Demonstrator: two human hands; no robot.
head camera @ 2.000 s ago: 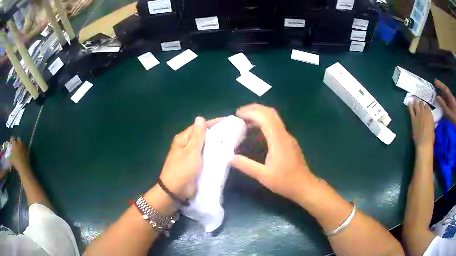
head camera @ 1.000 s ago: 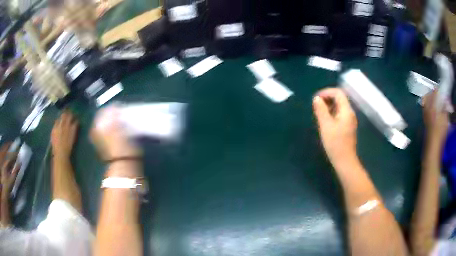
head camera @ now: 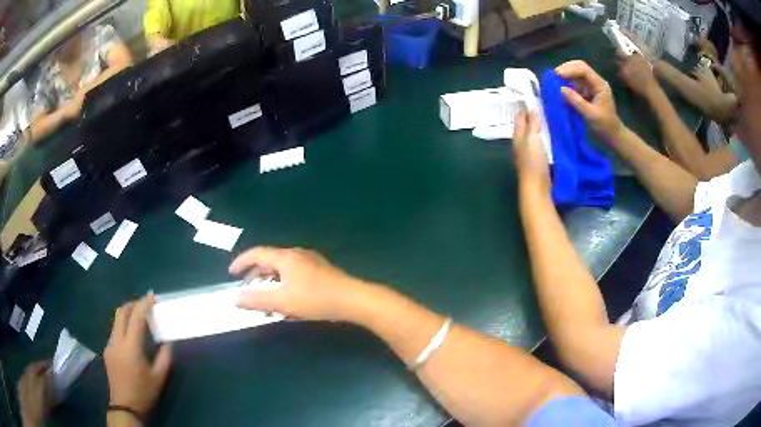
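A long white unit carton [head camera: 209,312] lies at a slight tilt between my hands, low and left of centre, above the dark green table [head camera: 375,208]. My right hand [head camera: 296,285] grips its right end from above, with the fingers over the top. My left hand [head camera: 136,354] is at its left end, fingers behind and thumb in front. The carton's far right end is hidden under my right hand. No handheld device or bag shows in my hands.
Small white label slips [head camera: 219,234] lie beyond the carton. Black boxes [head camera: 167,108] form a wall behind, with a blue bin [head camera: 412,42]. A neighbour at right handles a white device and blue cloth [head camera: 576,150] beside another carton [head camera: 476,110]. Another person's hand [head camera: 35,392] is at lower left.
The view has swung right. My hands, apart a second ago with a blurred white item in my left, are now both at the carton. The earlier white bag is out of sight.
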